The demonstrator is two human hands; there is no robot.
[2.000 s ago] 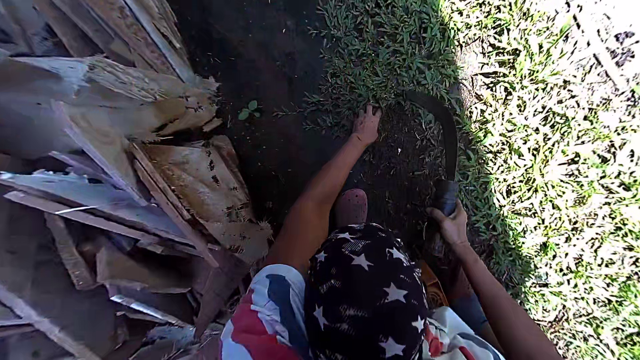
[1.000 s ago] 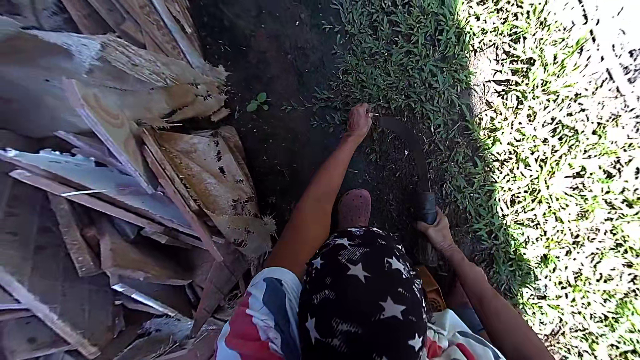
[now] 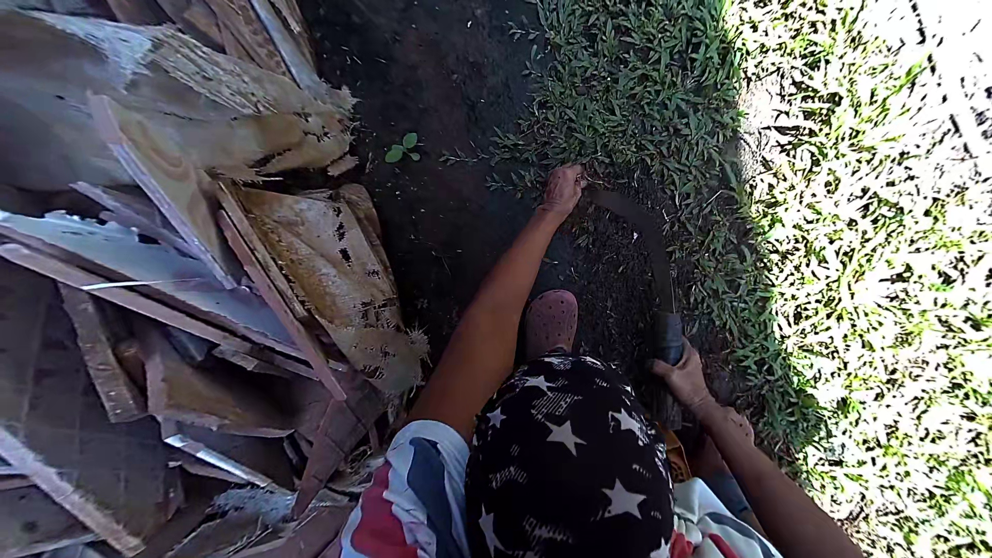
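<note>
My right hand [image 3: 683,377] is closed around the dark handle of a sickle [image 3: 657,252], whose curved blade reaches up and to the left over the ground. The blade's tip end lies close to my left hand [image 3: 566,188], among the grass [image 3: 612,167] at the edge of the dark soil. My left hand's fingers are curled at the grass stems; whether they pinch any is too small to tell. Below it, a clog shoe with holes [image 3: 552,319] rests on the soil. The star-patterned head covering [image 3: 570,465] hides part of the body.
Broken boards and torn plywood [image 3: 310,263] are piled on the left, close to my left forearm. A small green seedling [image 3: 403,147] grows from the dark soil [image 3: 434,77]. Sunlit grass [image 3: 868,310] spreads along the right.
The sickle blade's tip end was apart from my left hand two seconds ago and is now close beside it. My right hand has kept its hold on the handle.
</note>
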